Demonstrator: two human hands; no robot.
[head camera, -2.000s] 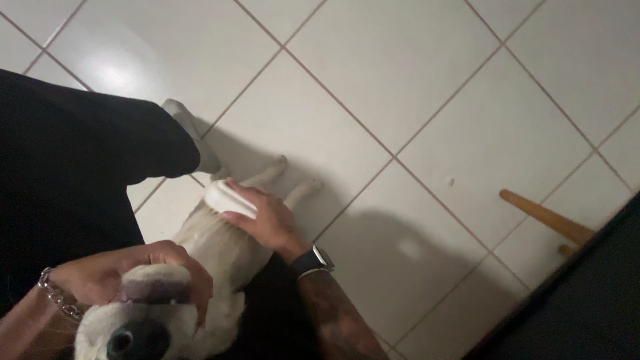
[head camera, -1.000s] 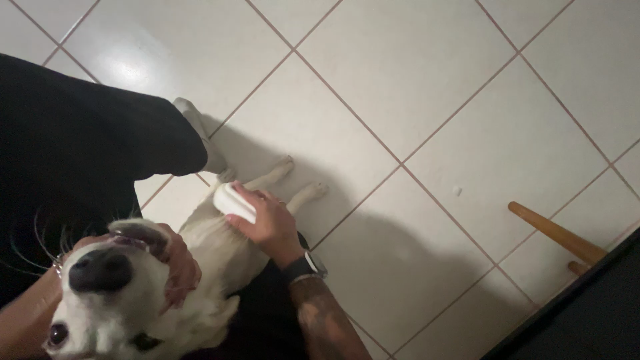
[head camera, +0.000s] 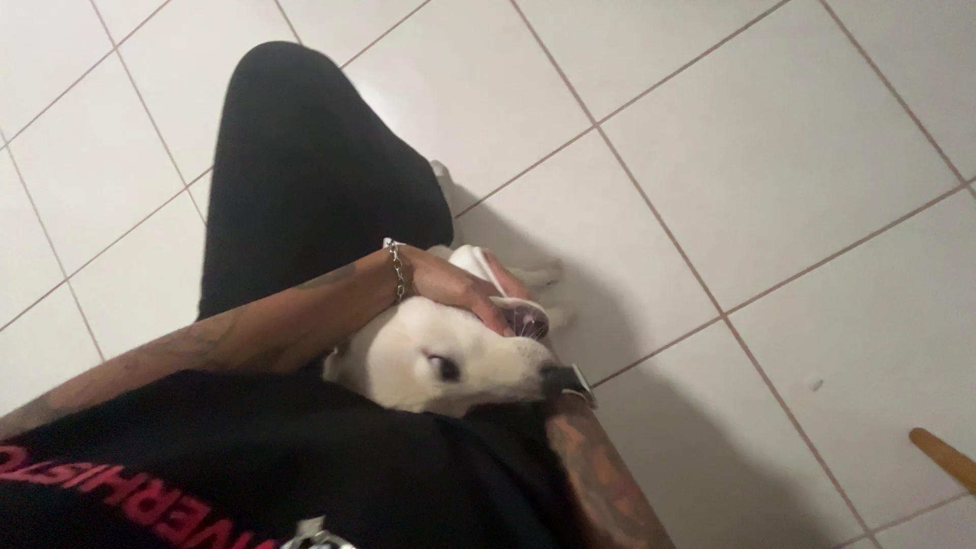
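Observation:
A pale dog (head camera: 473, 358) lies against my torso, its head turned sideways with the nose toward the right and its mouth partly open. My left hand (head camera: 454, 286), with a chain bracelet at the wrist, holds the dog's lower jaw. Beyond it, mostly hidden by that hand and the dog's head, my right hand (head camera: 507, 276) is around a white object (head camera: 474, 263), whose kind I cannot tell. The dog's muzzle overlaps the watch (head camera: 581, 385) on my right wrist. Two pale paws show past the right hand.
Light floor tiles (head camera: 762, 152) surround us. My leg in black trousers (head camera: 305, 175) is bent at the upper left. A wooden leg of some furniture (head camera: 942, 457) enters at the lower right, with a small white bit (head camera: 817, 384) on the floor near it.
The dog's head has turned from facing up at the lower left to lying sideways, nose to the right. My left hand has stayed at its jaw. The view has shifted, showing more of my torso.

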